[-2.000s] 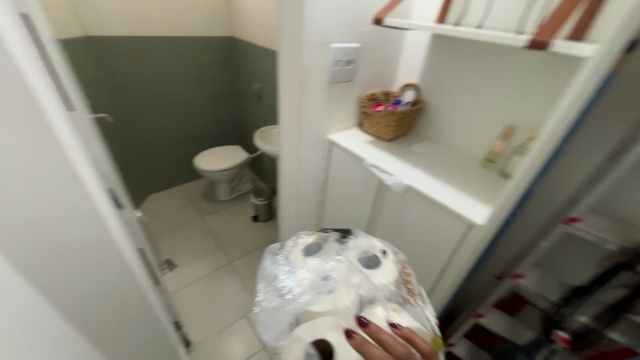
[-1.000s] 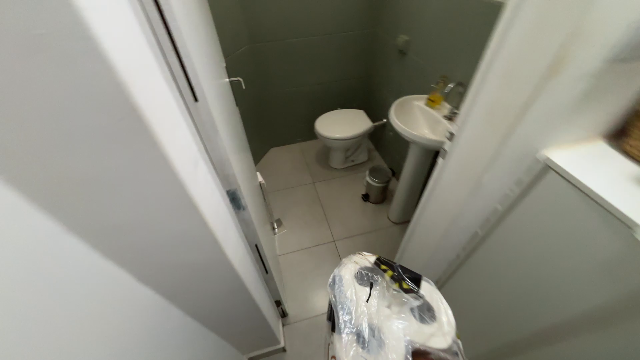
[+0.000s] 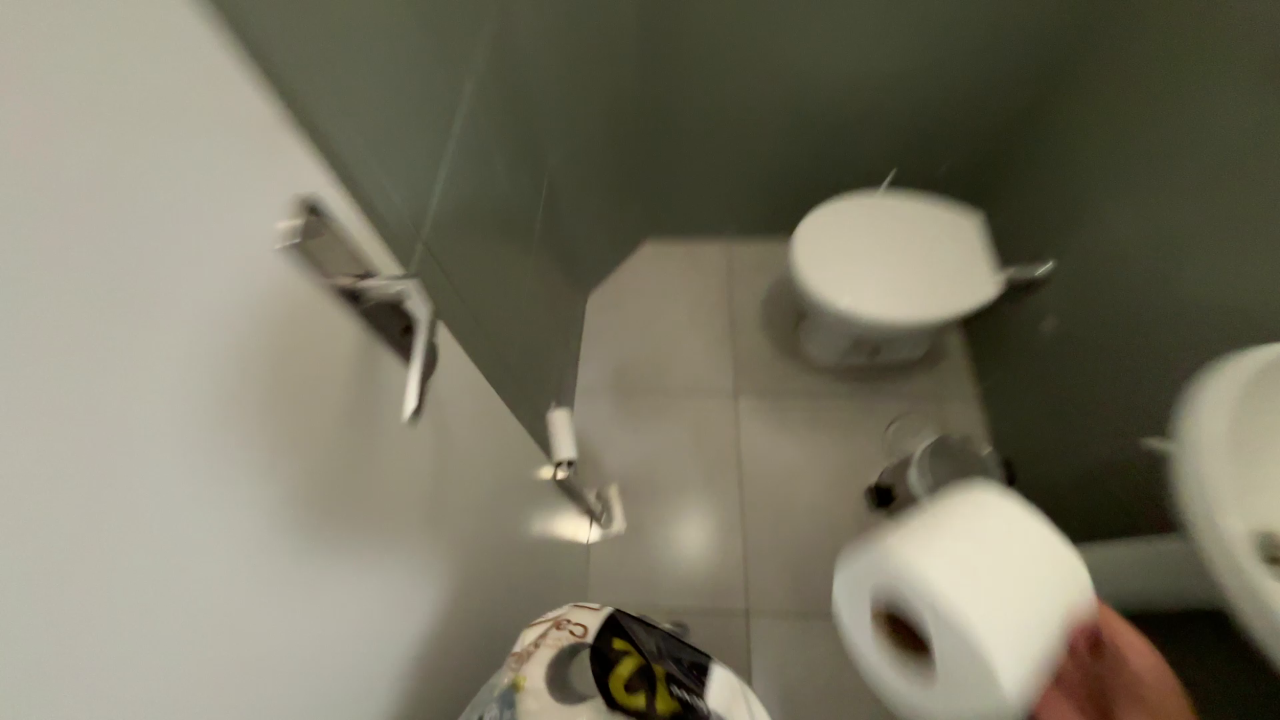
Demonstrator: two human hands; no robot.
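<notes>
At the lower right, my right hand (image 3: 1120,670) grips a white toilet paper roll (image 3: 985,590), its cardboard core facing down and left. The fingers are blurred and partly hidden behind the roll. A plastic-wrapped pack of toilet rolls (image 3: 600,670) with a black and yellow printed patch shows at the bottom edge, left of the loose roll. What holds the pack is out of frame, and my left hand does not show.
A white toilet (image 3: 895,260) with its lid down stands at the back. Near it are a small metal pedal bin (image 3: 940,470) and a white washbasin (image 3: 1225,480) at the right edge. The white door (image 3: 250,480) with a metal handle (image 3: 410,340) fills the left.
A single roll is now in my right hand, apart from the pack. Two seconds ago a hand lay on the pack outside the doorway. The view has moved into the bathroom.
</notes>
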